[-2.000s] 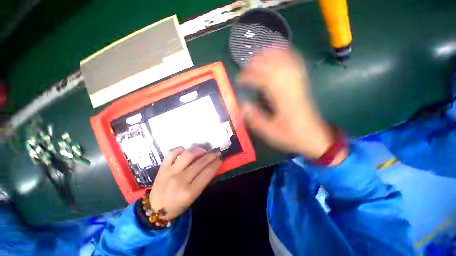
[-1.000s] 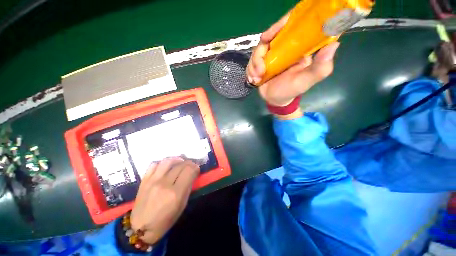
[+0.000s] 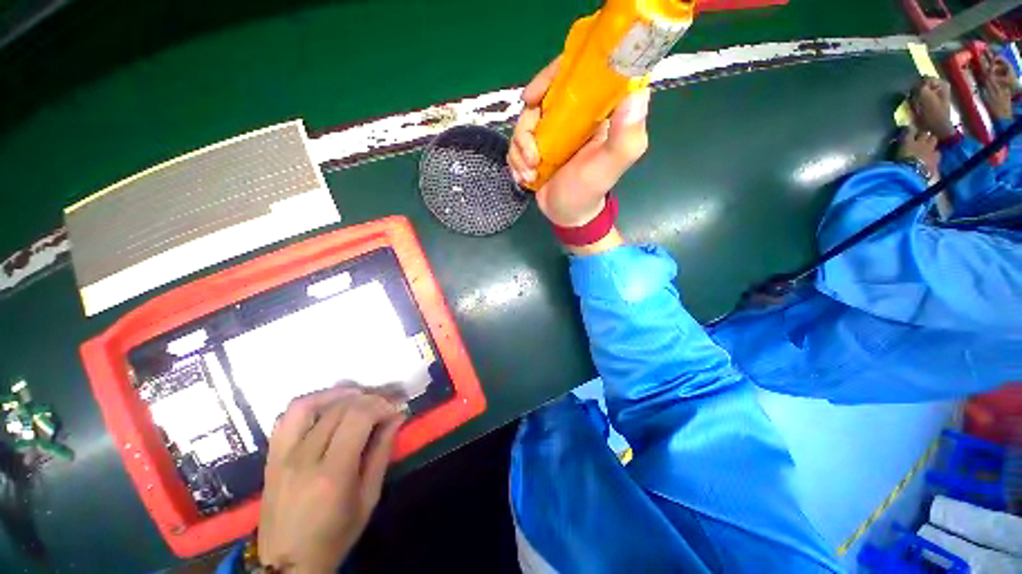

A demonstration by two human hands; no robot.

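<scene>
The open tablet [image 3: 213, 325] lies in the red-orange fixture tray [image 3: 115, 432], with a bright silver-white battery [image 3: 314, 342] and a main board [image 3: 196, 420] at its left end. My left hand [image 3: 327, 465] rests over the tablet's lower edge, fingers bent together; whether it pinches anything is hidden. My right hand [image 3: 583, 163] is raised, gripping the yellow-orange electric screwdriver [image 3: 594, 90]. The screwdriver's tip end is hidden at my fingers, beside the round dark mesh-like screw dish [image 3: 473, 185].
A grey-beige sticker sheet [image 3: 202, 213] lies behind the tray. Small white-green cabled modules [image 3: 31, 424] lie at the far left. A worn white edge strip [image 3: 784, 58] borders the green belt. Another person's blue sleeve [image 3: 885, 224] and hands are at the right, with a black cord.
My right hand has taken hold of the screwdriver, which hung at the upper right, and holds it by the dish. My left hand stays over the tablet. The view has shifted rightward.
</scene>
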